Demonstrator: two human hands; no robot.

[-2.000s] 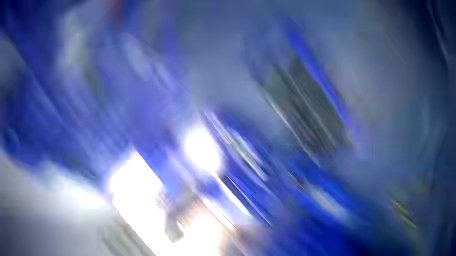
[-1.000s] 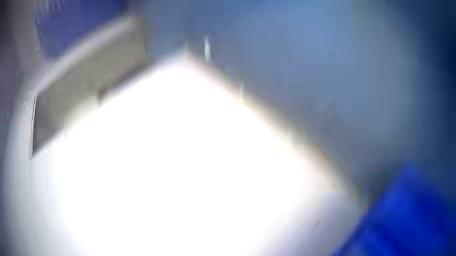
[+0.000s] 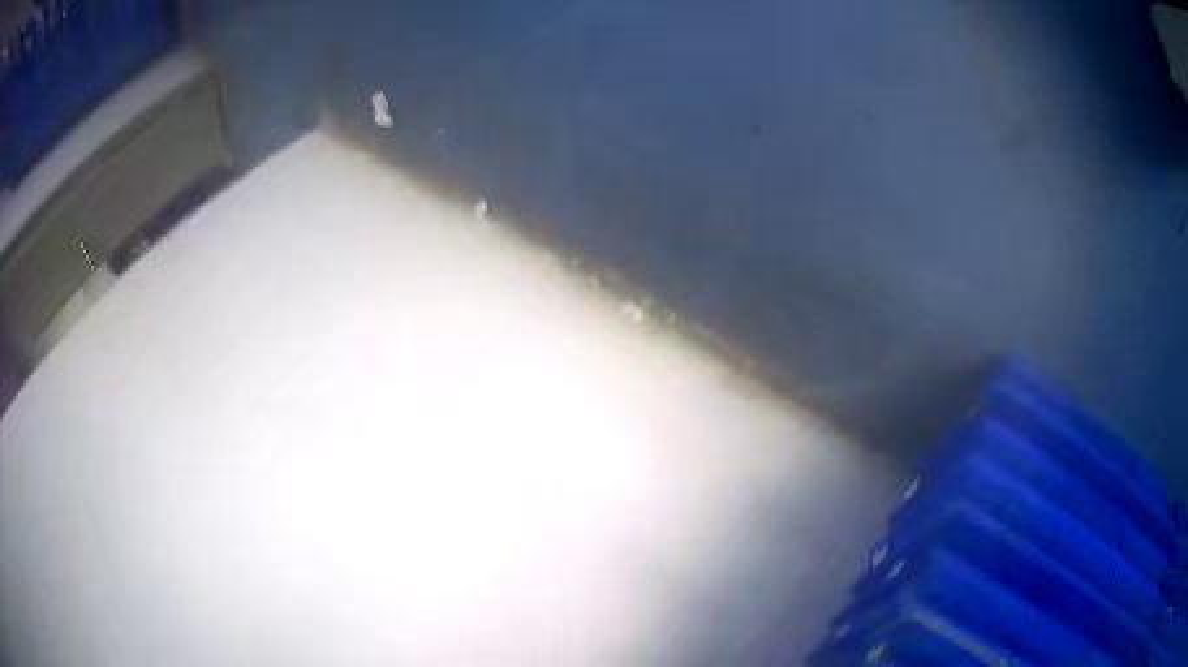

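Note:
No hand shows; neither my left hand nor my right hand is in the picture. A large pale surface (image 3: 391,391) fills the lower left and middle, partly washed out by glare, so whether it is a wall, board or panel I cannot tell. Several blue shallow trays (image 3: 1003,547) are stacked at the lower right, beside the pale surface. Their layered edges show; their contents do not.
The blue-grey floor (image 3: 730,143) spans the top and right, with small white specks along the pale surface's edge. A beige ledge or frame (image 3: 124,176) stands at the upper left. A blue ribbed crate (image 3: 78,72) is behind it, cut off by the rim.
The view has steadied from heavy blur. The pale surface and beige ledge have shifted left in the picture. More of the blue tray stack shows, and the glare is smaller.

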